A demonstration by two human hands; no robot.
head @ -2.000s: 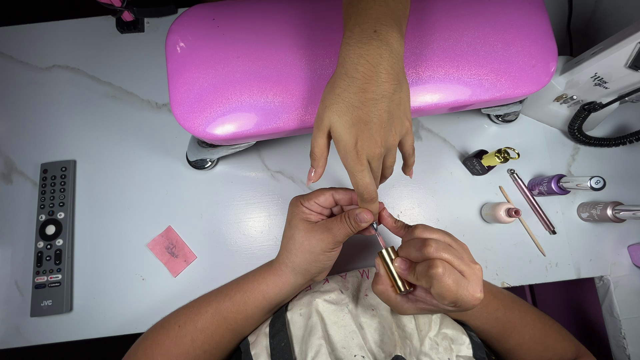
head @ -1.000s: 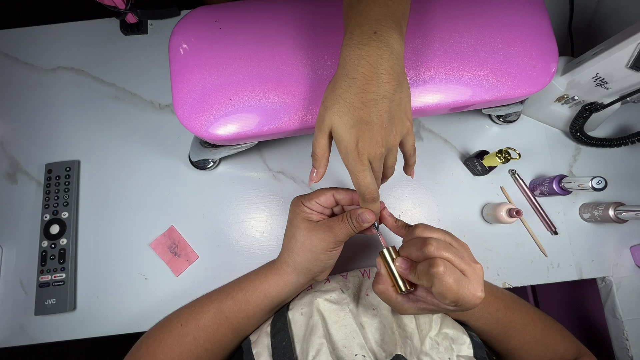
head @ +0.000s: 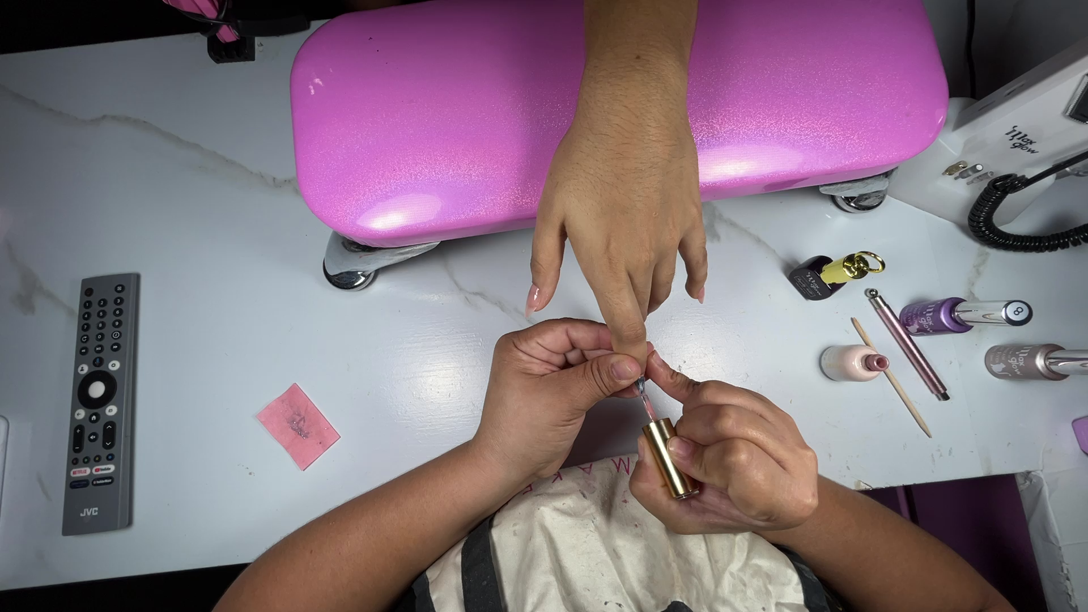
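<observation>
Another person's hand [head: 629,195] reaches down from the top across a glossy pink armrest [head: 442,110]. My left hand [head: 557,387] pinches one of its fingertips between thumb and fingers. In my right hand [head: 739,446] is the gold cap of a nail polish brush [head: 670,459], its bristles at the nail of the held finger. That nail is mostly hidden. My right index finger is at the same fingertip. Right of my hands lie an open pale pink polish bottle [head: 846,363], a thin wooden stick [head: 909,399] and a metallic pink pen-like tool [head: 908,344].
A dark bottle with a gold cap [head: 812,278], a purple bottle [head: 933,316] and a mauve bottle [head: 1016,361] lie at right, near a white device [head: 986,161] with a coiled cord. A pink paper square [head: 297,429] and a grey remote control [head: 100,404] are at left.
</observation>
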